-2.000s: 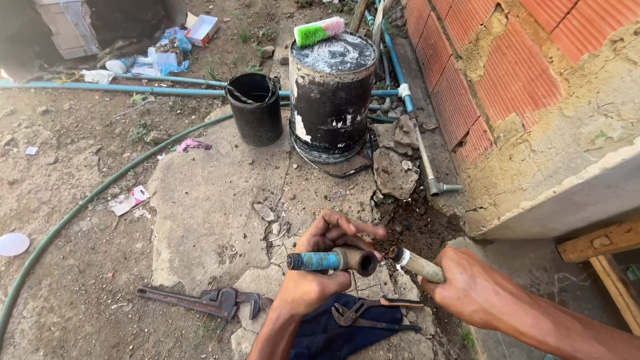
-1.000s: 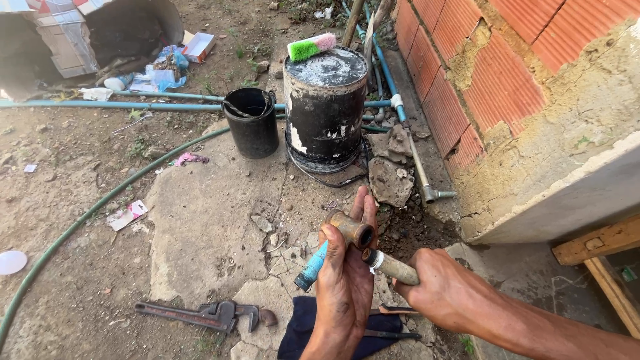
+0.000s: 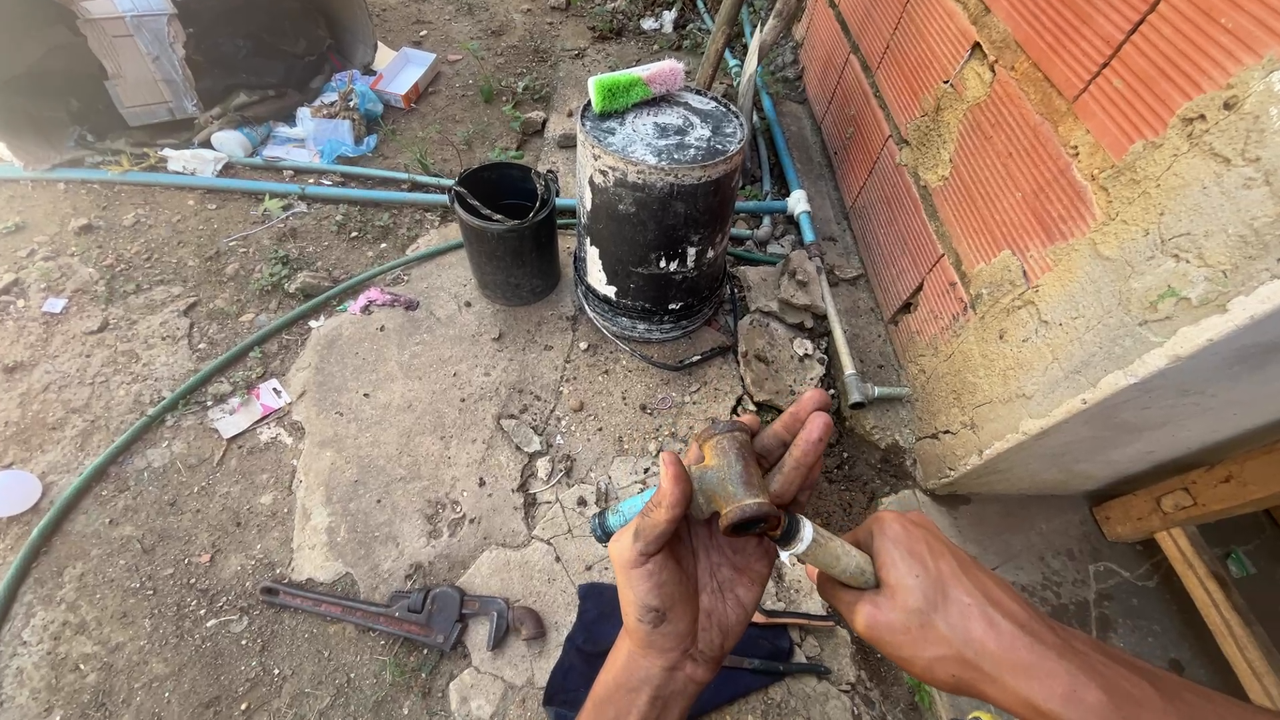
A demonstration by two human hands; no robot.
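My left hand (image 3: 700, 570), palm up, holds a rusty metal pipe tee (image 3: 730, 478) between thumb and fingers. A blue threaded pipe piece (image 3: 620, 513) sticks out to the tee's left, behind my thumb. My right hand (image 3: 915, 590) grips a grey metal pipe (image 3: 838, 556) with white tape near its threaded end, which meets the tee's lower right opening; whether it is threaded in cannot be told. Below lie a pipe wrench (image 3: 400, 612), a rusty elbow fitting (image 3: 526, 623) by its jaw, and a dark blue cloth (image 3: 585, 640) with tools partly hidden by my left forearm.
A black bucket (image 3: 508, 240) stands beside a larger upturned black bucket (image 3: 655, 220) with a green and pink brush (image 3: 636, 86) on top. Blue pipes (image 3: 330, 191) and a green hose (image 3: 190, 384) cross the ground. A brick wall (image 3: 900, 130) and wooden beams (image 3: 1195, 490) are at right.
The tee, earlier apart from the taped pipe's end, has turned and now meets it. My left hand has turned palm up and opened its fingers around the tee.
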